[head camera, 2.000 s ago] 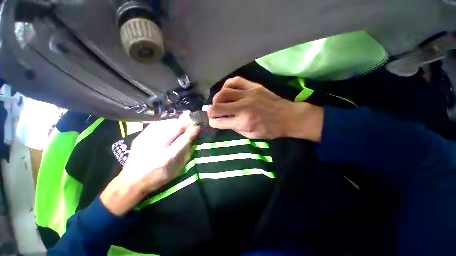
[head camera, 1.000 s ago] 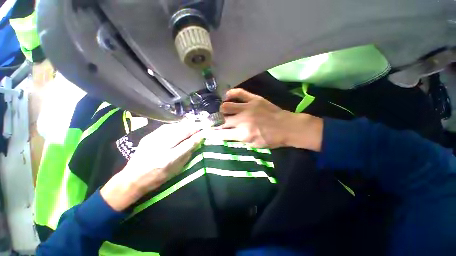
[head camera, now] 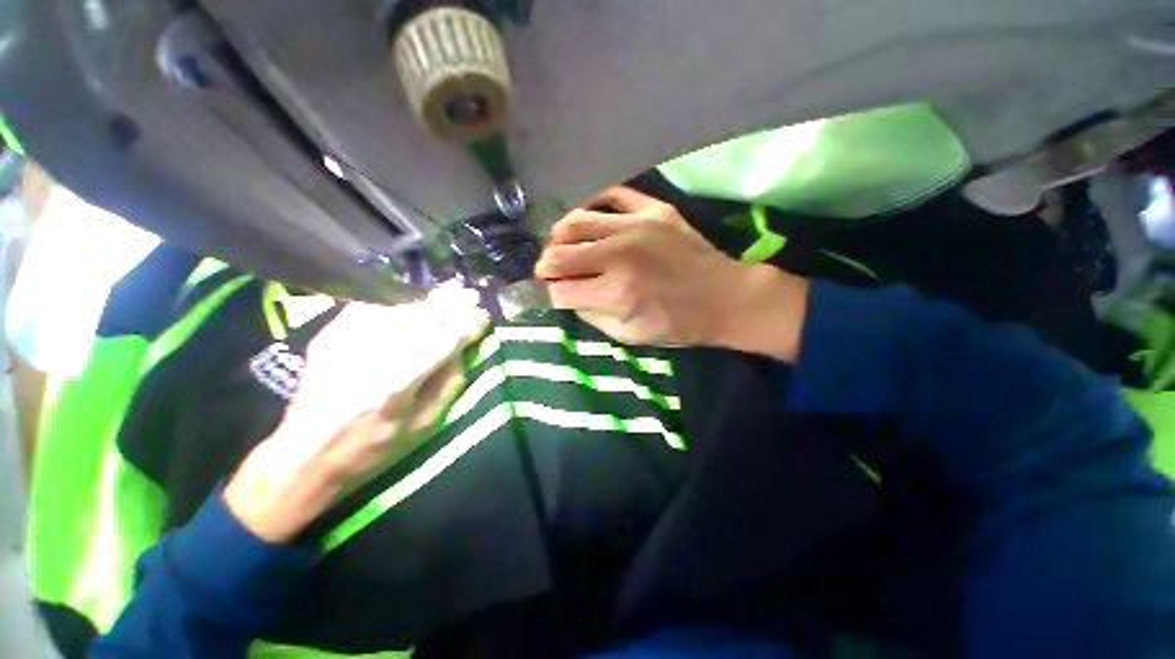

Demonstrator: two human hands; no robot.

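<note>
The black garment (head camera: 503, 502) with neon-green stripes lies under the sewing machine head and runs down toward my lap. My left hand (head camera: 367, 386) lies fairly flat on the cloth left of the needle area, fingertips beside the presser foot (head camera: 519, 299), overexposed by glare. My right hand (head camera: 644, 273) has bent fingers pinching the black cloth just right of the foot. The needle point and the seam edge are hidden or blurred between the fingertips. A small white print (head camera: 276, 368) shows left of my left hand.
The grey machine arm (head camera: 773, 64) spans the top, with a ridged knob (head camera: 451, 75) above the needle area. Pale green fabric (head camera: 825, 161) lies behind at right. Neon-green panels (head camera: 90, 489) hang at left. A bright glare is at far left.
The stripes moved up slightly toward the foot between the first two frames and now. My right fingers have bent closer together at the foot. The whole view has shifted, machine head included.
</note>
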